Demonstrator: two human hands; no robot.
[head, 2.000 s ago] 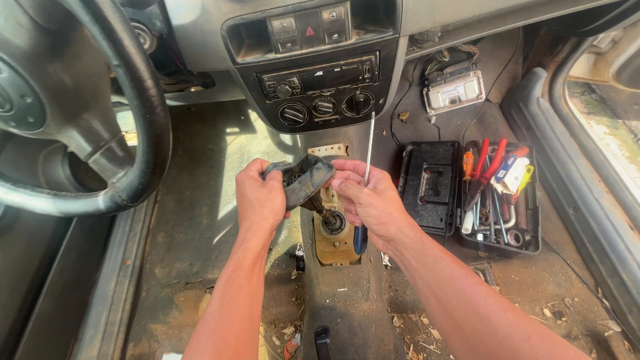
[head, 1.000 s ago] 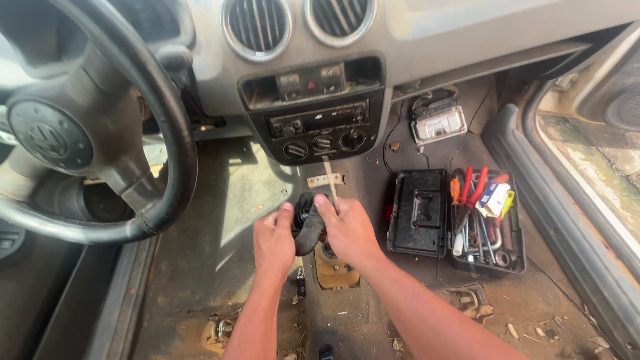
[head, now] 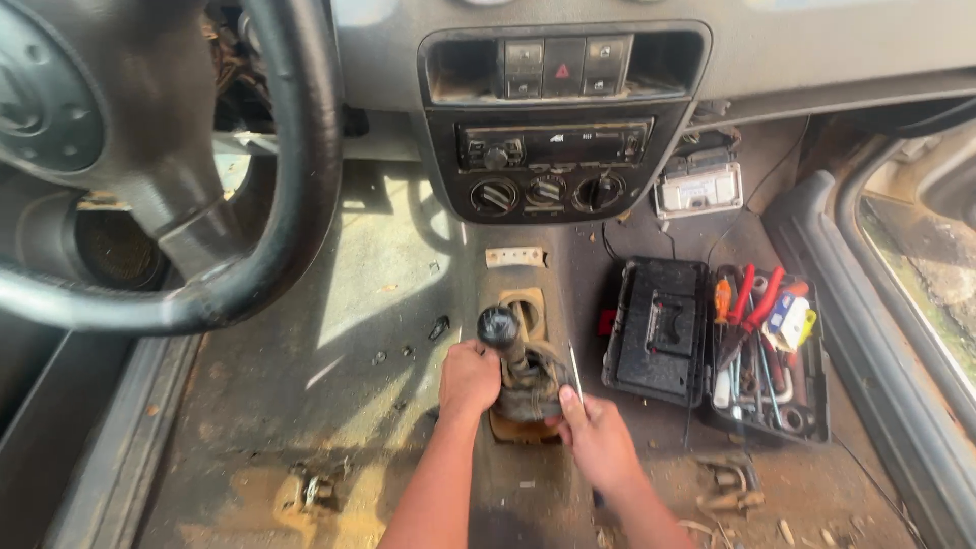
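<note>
A gear lever with a black knob (head: 498, 326) rises from the centre tunnel, and a dark, dirty gear lever boot (head: 530, 402) sits around its lower part. My left hand (head: 469, 375) grips the left side of the boot, just below the knob. On the boot's right edge, my right hand (head: 596, 435) pinches the rim with thumb and fingers. It also holds a screwdriver, whose thin metal shaft (head: 576, 371) points up and away; the handle is hidden in the palm. Under the boot, a tan base plate (head: 526, 431) shows.
An open black toolbox (head: 657, 332) with pliers (head: 755, 305) and several other tools lies to the right. Ahead are the car radio (head: 557, 146) and a metal-cased module (head: 699, 191). The steering wheel (head: 309, 152) is at left, a metal bracket (head: 516, 257) on the tunnel.
The boot, earlier held up over the tunnel, is now down around the lever, with the knob showing above it. Both hands have moved apart to its sides.
</note>
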